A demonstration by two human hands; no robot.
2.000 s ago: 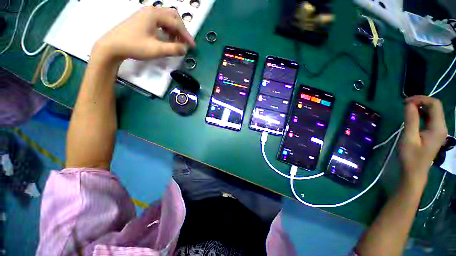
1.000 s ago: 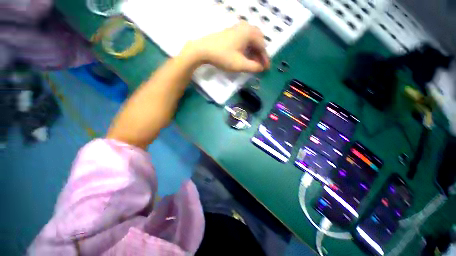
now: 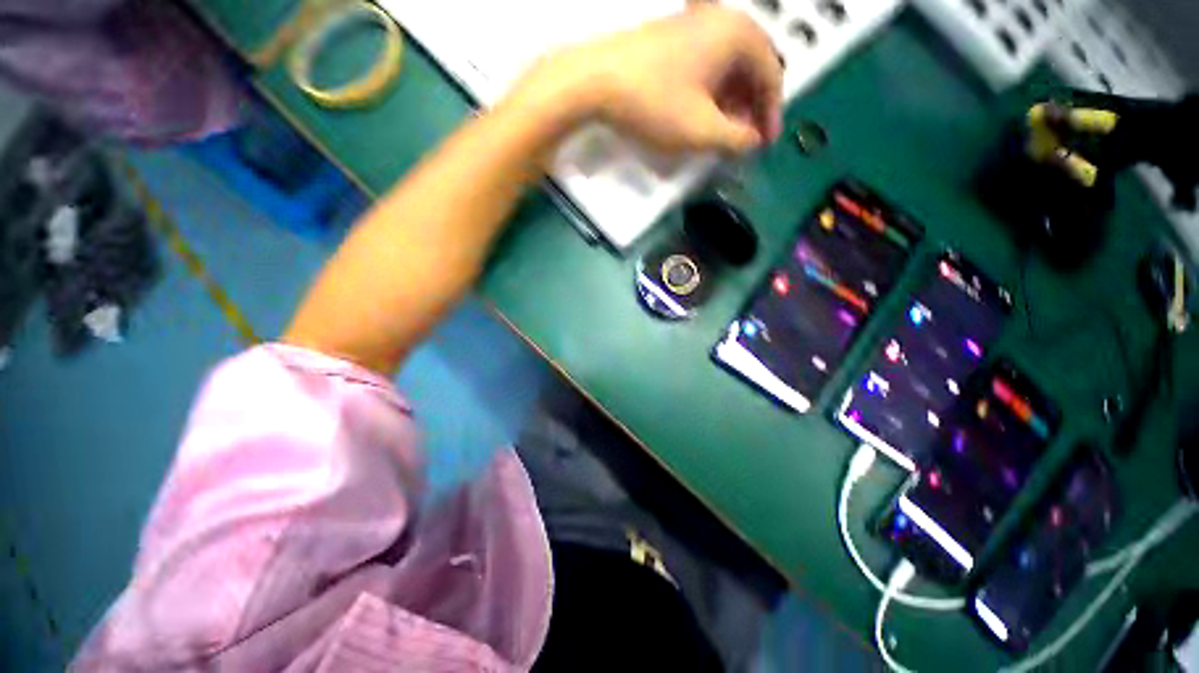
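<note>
My left hand (image 3: 690, 86) is over the white ring tray (image 3: 848, 53), with thumb and index finger bent towards each other at its edge. Whether it holds anything cannot be told. Just below it stands the open round black charging case (image 3: 664, 300), its lid tilted back, with a ring (image 3: 680, 274) in its middle. A loose smart ring (image 3: 810, 137) lies right of my fingertips. Four test phones with lit dark app screens lie in a slanting row: the first (image 3: 822, 296), second (image 3: 927, 352), third (image 3: 976, 460) and fourth (image 3: 1045, 546). My right hand is out of view.
White cables (image 3: 848, 526) run from the middle phones' lower ends. A tape roll (image 3: 345, 55) lies upper left. A black fixture with yellow parts (image 3: 1072, 138) stands upper right, near another white perforated board (image 3: 980, 33). A person's pink sleeve (image 3: 125, 66) shows upper left.
The view has swung, so the phones and case now sit further right and are tilted. My right hand has left the picture. My left hand remains over the ring tray.
</note>
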